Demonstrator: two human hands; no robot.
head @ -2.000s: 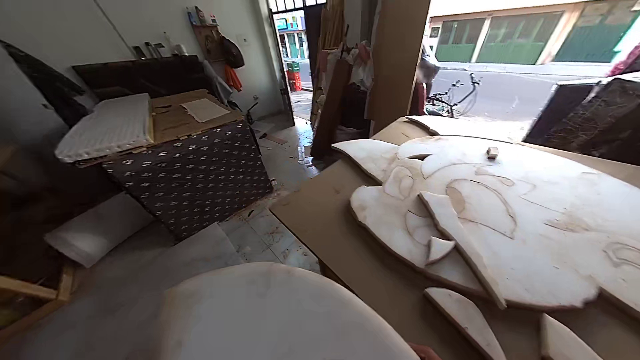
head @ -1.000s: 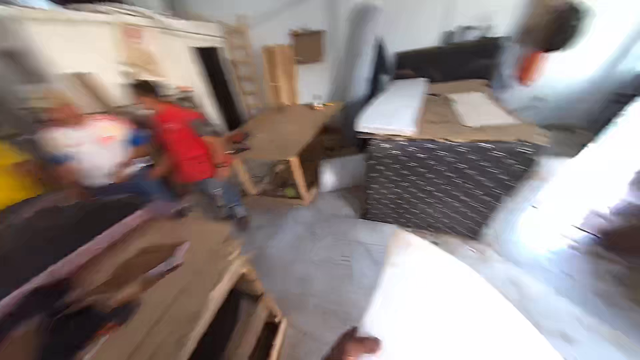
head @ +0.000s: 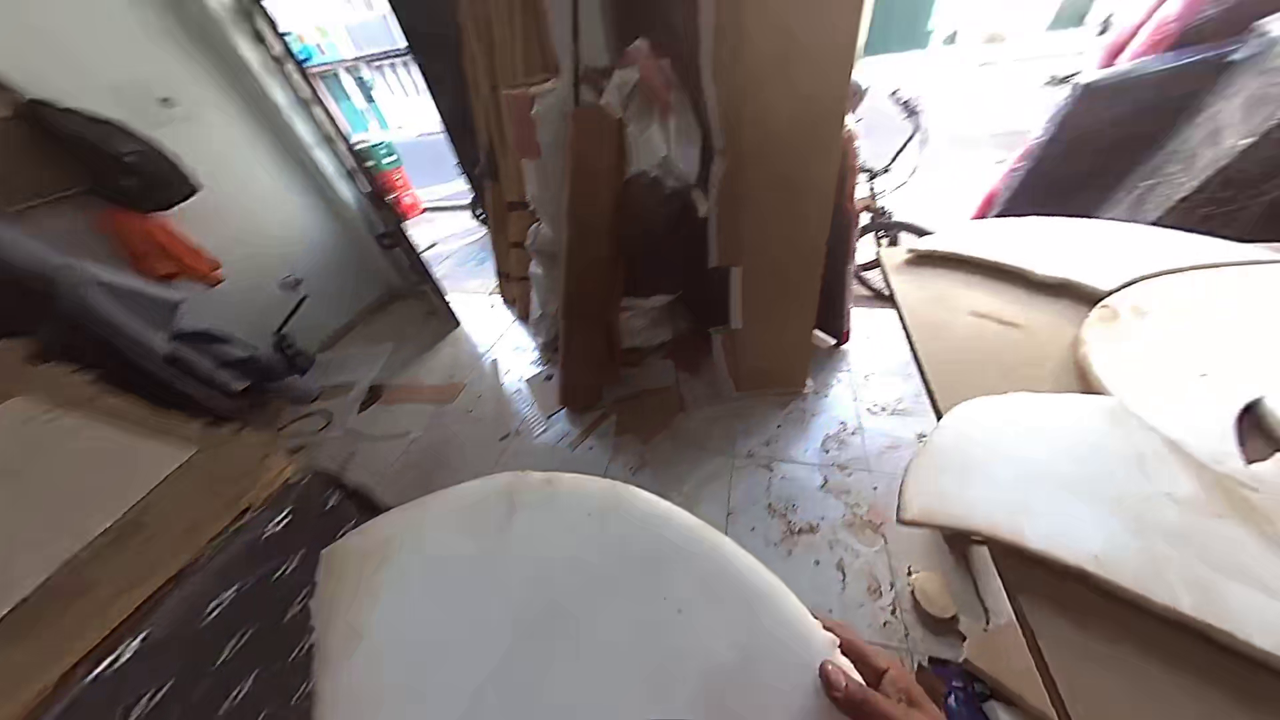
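Observation:
A large white foam panel [head: 560, 600] with a curved top edge fills the lower middle of the head view. My right hand [head: 875, 680] grips its right edge, thumb on the front face and fingers around the rim. My left hand is out of the frame. To the right, more curved white foam pieces [head: 1080, 480] lie on a brown board-topped table [head: 1110, 630], apart from the held panel.
At left stands a block covered in dark patterned fabric [head: 220, 600] with boards on top. Upright wood boards [head: 780, 200] lean near the doorway. Scraps [head: 640, 410] litter the tiled floor. A bicycle [head: 885, 235] stands outside; wrapped dark panels [head: 1130, 130] are at the right.
The view has swung strongly to the right since one second ago, from people and work tables to the doorway. The white panel has stayed in front of me, held.

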